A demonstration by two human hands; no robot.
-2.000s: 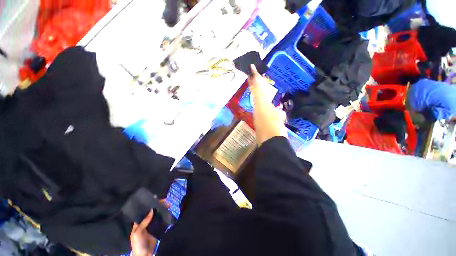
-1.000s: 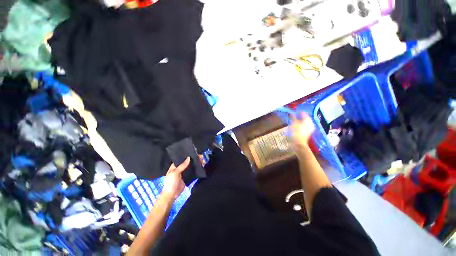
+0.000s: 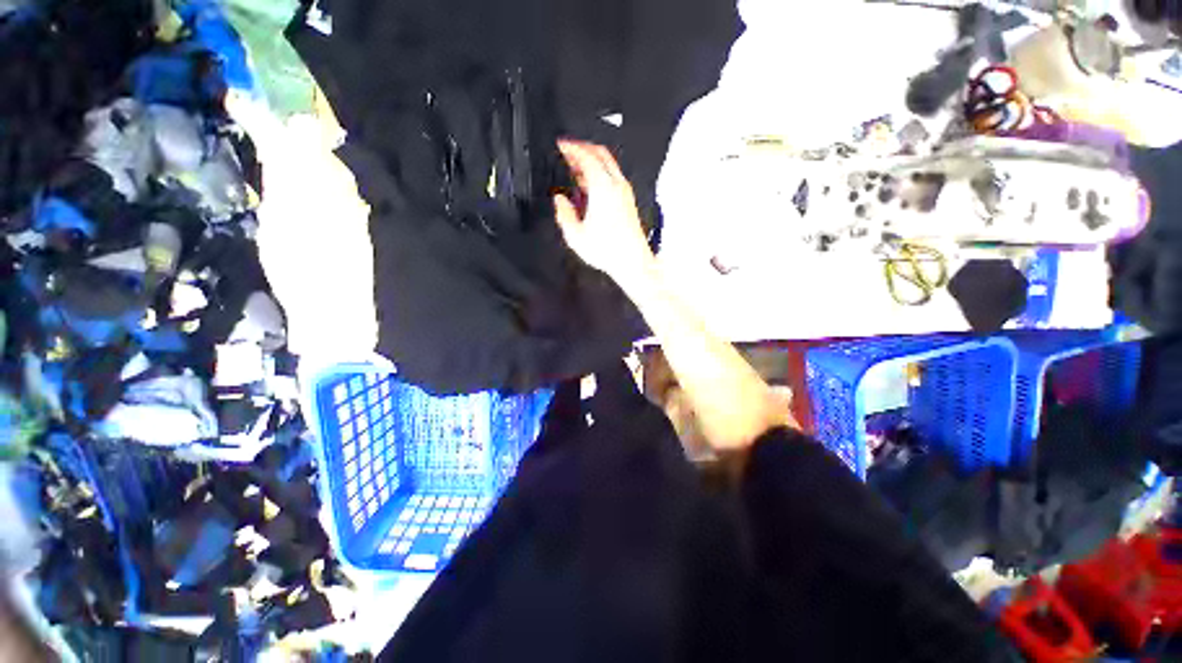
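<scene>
Large black garment panels (image 3: 467, 298) lie left of the white table and hang toward the wearer. My right hand (image 3: 603, 207) is over their upper part, with thumb and fingers apart and nothing seen in it. Narrow dark folds or pieces with light edges (image 3: 512, 149) lie on the panels just left of the fingers. A small five-sided black piece (image 3: 988, 292) lies near the table's front edge at right. My left hand is not in view.
Gold-handled scissors (image 3: 915, 272) lie left of the five-sided piece. A blue basket (image 3: 402, 453) stands below the panels; more blue baskets (image 3: 966, 389) are under the table at right. Mixed scraps (image 3: 169, 376) are heaped at left. Red crates or stools (image 3: 1102, 602) are at lower right.
The view has swung left. My right hand has moved from the table's front edge onto the black panels. My left hand, which held a small dark piece, has gone out of view.
</scene>
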